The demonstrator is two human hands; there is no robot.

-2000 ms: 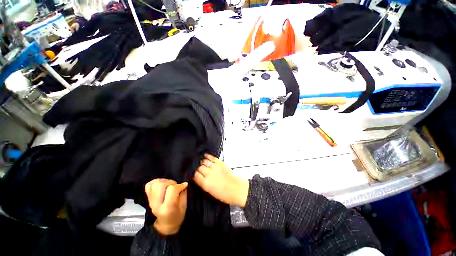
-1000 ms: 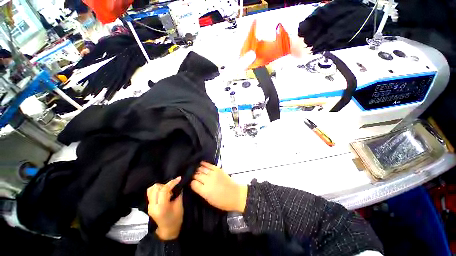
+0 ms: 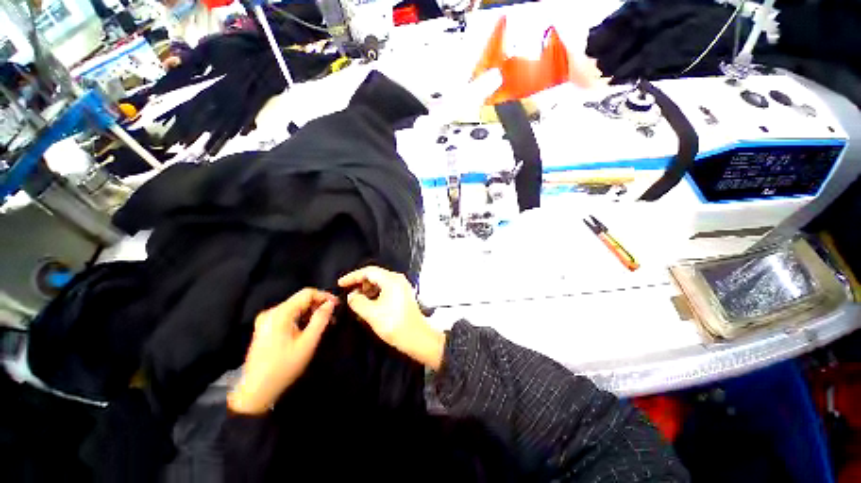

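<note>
A large black cloth garment (image 3: 274, 217) lies heaped left of the needle area and hangs over the table's front edge. My left hand (image 3: 283, 344) and my right hand (image 3: 389, 307) meet over its front part, fingertips close together, pinching the black cloth between them. The exact edge they hold is hard to make out against the dark cloth. The presser foot and needle area (image 3: 464, 212) of the white sewing machine are right of the garment, with no cloth under them that I can see.
Orange and black snips (image 3: 612, 242) lie on the machine bed. A clear-cased dark rectangle (image 3: 760, 285) lies at the right. Black straps (image 3: 522, 156) cross the machine head. An orange bag (image 3: 529, 71) and black cloth (image 3: 661, 42) are behind. A blue crate (image 3: 765, 429) is below the table.
Both hands have moved up and closer together over the garment, and the left hand has turned so its fingertips meet the right's. The snips and the case have not moved on the table.
</note>
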